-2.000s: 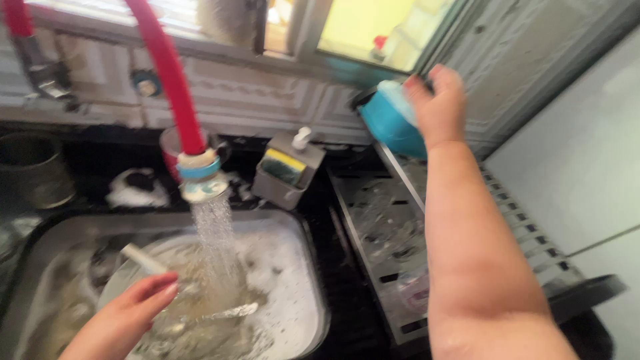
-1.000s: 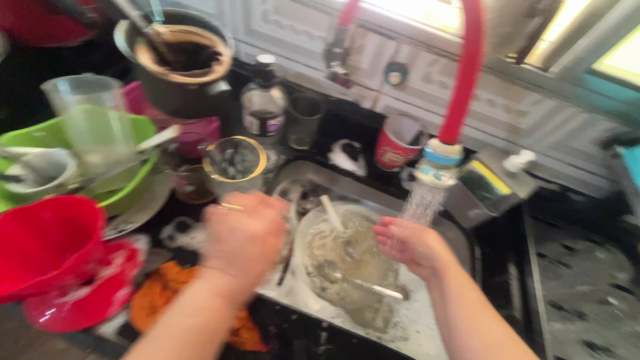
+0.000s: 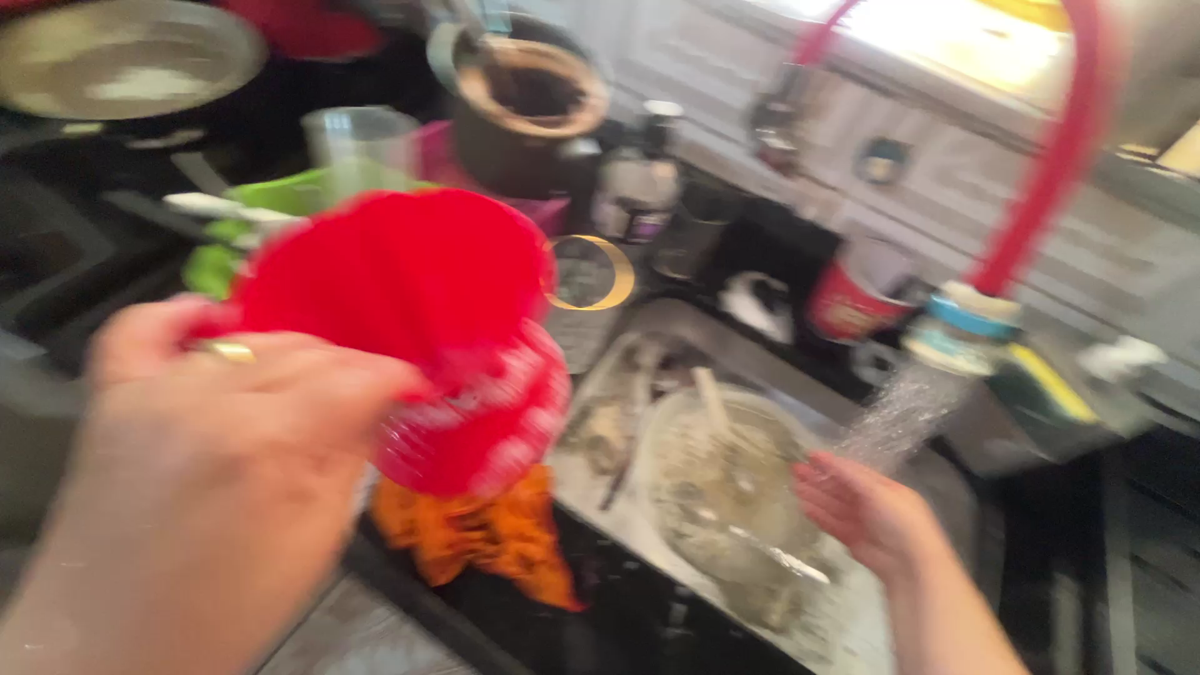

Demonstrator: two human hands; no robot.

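My left hand (image 3: 225,422) grips a red plastic coffee filter cone (image 3: 412,281), tilted, with white suds on its lower part. My right hand (image 3: 862,511) holds nothing; its fingers are apart over the right side of a bowl (image 3: 787,412) of cloudy water. Utensils stand and lie in this bowl, inside the metal sink (image 3: 750,349). Water runs from a faucet head (image 3: 963,328) on a red hose, just above my right hand. A glass with a gold rim (image 3: 614,274) stands behind the red cone.
An orange cloth (image 3: 487,534) lies at the sink's front left. Behind are a green basin (image 3: 281,192), a pot with a coffee-stained cloth filter (image 3: 534,89), a bottle (image 3: 640,183) and a red cup (image 3: 855,295). A sponge in a soap dispenser (image 3: 1050,398) is at the right.
My left hand has moved left from near the gold-rimmed glass and taken hold of the red cone, which stood on the counter. My right hand remains by the running water.
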